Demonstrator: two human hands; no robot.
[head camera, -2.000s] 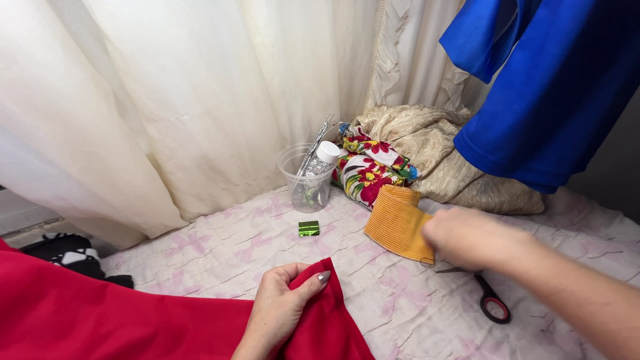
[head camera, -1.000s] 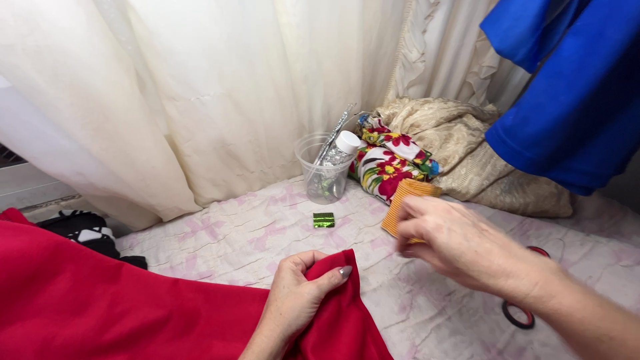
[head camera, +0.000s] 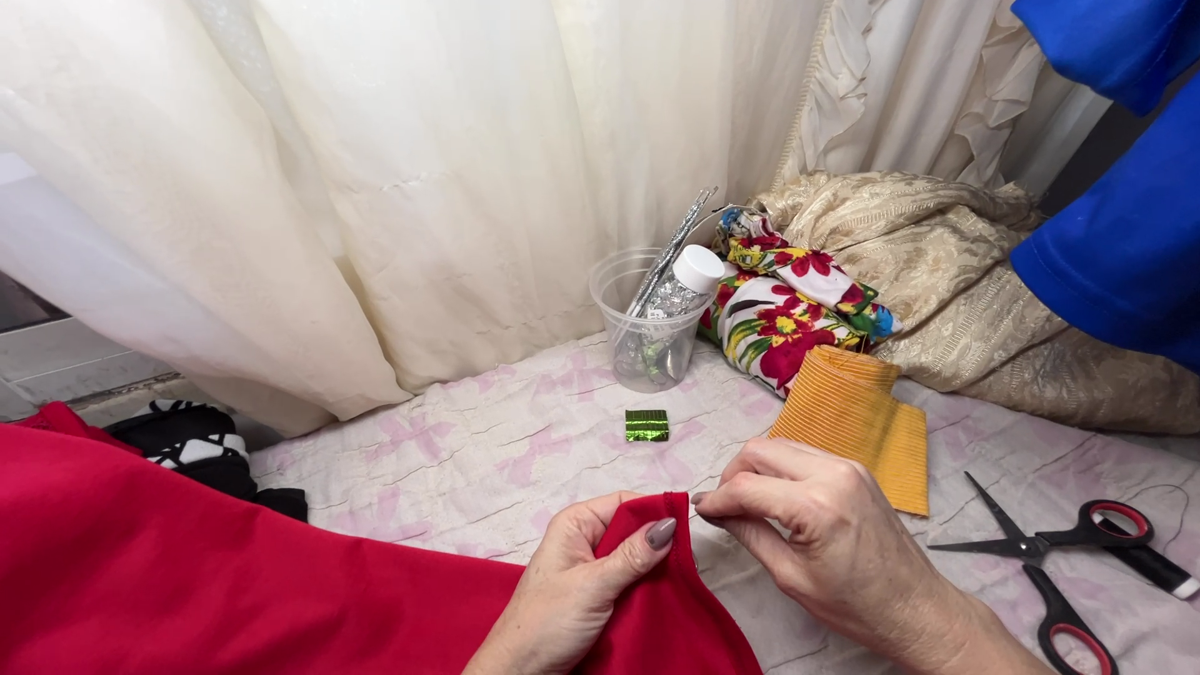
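Observation:
Red fabric (head camera: 309, 581) spreads across the lower left, and my left hand (head camera: 586, 581) pinches its folded, stitched edge between thumb and fingers. Just right of that edge is my right hand (head camera: 806, 534), thumb and forefinger pinched together; whatever they may hold is too small to tell. Beyond my right hand lies a folded piece of yellow ribbed fabric (head camera: 858, 422). A small green shiny packet (head camera: 647, 426) rests on the pale patterned cover. Black scissors (head camera: 1031, 544) with red-lined handles lie spread at the right.
A clear plastic cup (head camera: 647, 347) holds a white-capped bottle (head camera: 698, 270) and silvery sticks. Behind are floral fabric (head camera: 787, 328), beige cloth (head camera: 937, 272) and a cream curtain (head camera: 487, 187). Blue fabric (head camera: 1125, 234) hangs at right. Black-and-white cloth (head camera: 202, 450) lies left. A black, white-ended object (head camera: 1158, 567) touches the scissors.
My right hand has moved from over the yellow fabric to the red fabric's edge. The scissors, partly hidden before, now show fully. My left hand still holds the red fabric.

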